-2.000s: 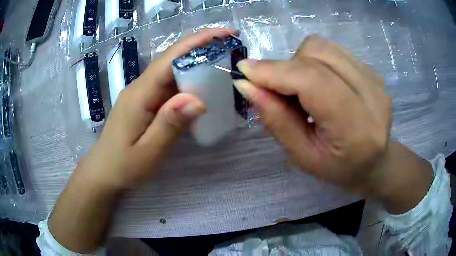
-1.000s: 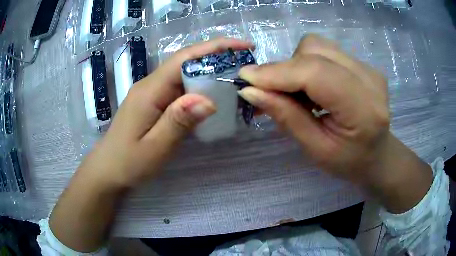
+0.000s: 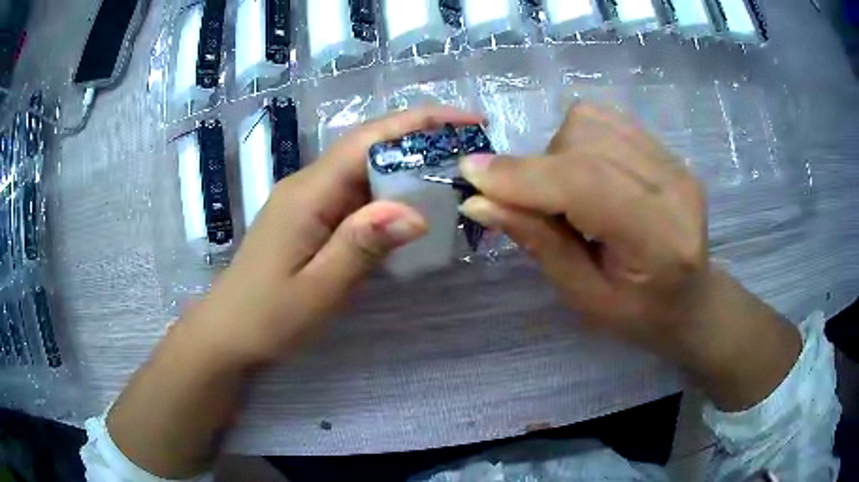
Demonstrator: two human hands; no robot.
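Note:
My left hand point(image 3: 311, 245) holds an electronic unit by its sides, thumb on the front face. The unit has a milky white body point(image 3: 424, 221), a dark circuit board point(image 3: 431, 148) with silver parts on its upper end, and a black side strip point(image 3: 474, 232) on its right edge, partly hidden by my fingers. My right hand point(image 3: 603, 216) pinches a fine pointed tool point(image 3: 460, 184) between thumb and forefinger. Its thin silver tip points left, just below the circuit board; whether it touches is unclear. Most of the tool's grip is hidden in the hand.
A clear plastic tray point(image 3: 753, 141) lies behind the hands, with white units point(image 3: 193, 179) in its back row and at its left. A second tray point(image 3: 21, 226) of dark-edged units is at the far left. A smartphone point(image 3: 108, 42) with a white cable point(image 3: 85, 108) lies at the back left.
The whole scene, hands included, sits lower and slightly to the right in view, and more of the tray's back row shows. The held unit's board end has turned more level. Both grips are kept.

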